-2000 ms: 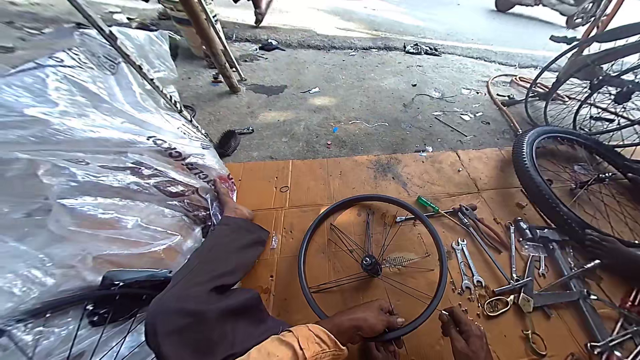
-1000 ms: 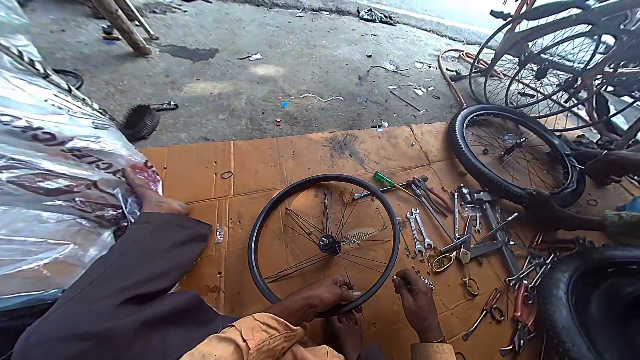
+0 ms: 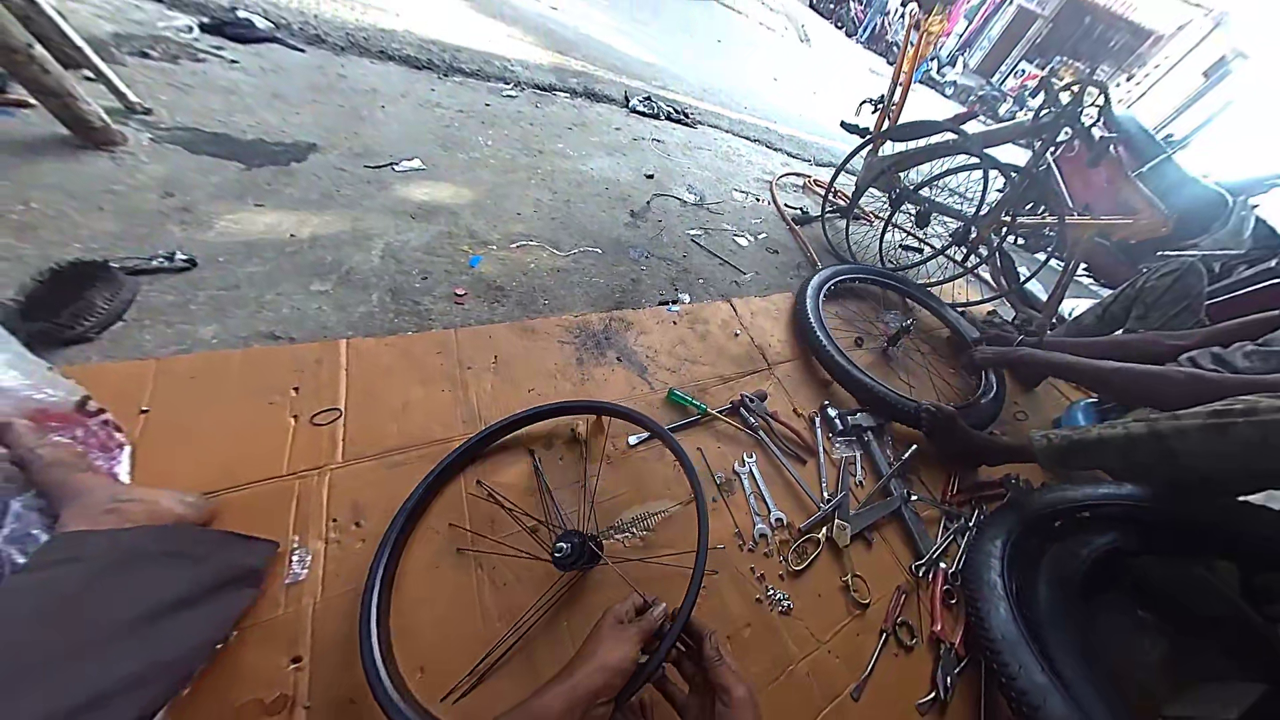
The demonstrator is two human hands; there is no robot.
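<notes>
A black bicycle rim (image 3: 540, 410) lies on the cardboard, tilted a little, with a black hub (image 3: 577, 549) in its middle. Some spokes run from the hub to the rim; others fan out loose. My left hand (image 3: 622, 640) pinches a spoke end just inside the rim's lower right. My right hand (image 3: 708, 675) is at the outer side of that same part of the rim, fingers bent against it; whether it holds something small is hidden. Spoke nipples (image 3: 776, 598) lie in a small pile right of the rim, near two open-end wrenches (image 3: 762, 490).
A green-handled screwdriver (image 3: 690, 402), pliers (image 3: 780, 420), scissors (image 3: 835, 535) and more tools lie to the right. Beyond them are a tyred wheel (image 3: 850, 375) with a co-worker's hands (image 3: 1000, 355) at it, a loose tyre (image 3: 1000, 600) and bicycles (image 3: 930, 190). Plastic wrap (image 3: 35, 390) is at far left.
My right hand has come from beside the rim to its lower right edge, next to my left hand. The view has swung to the right.
</notes>
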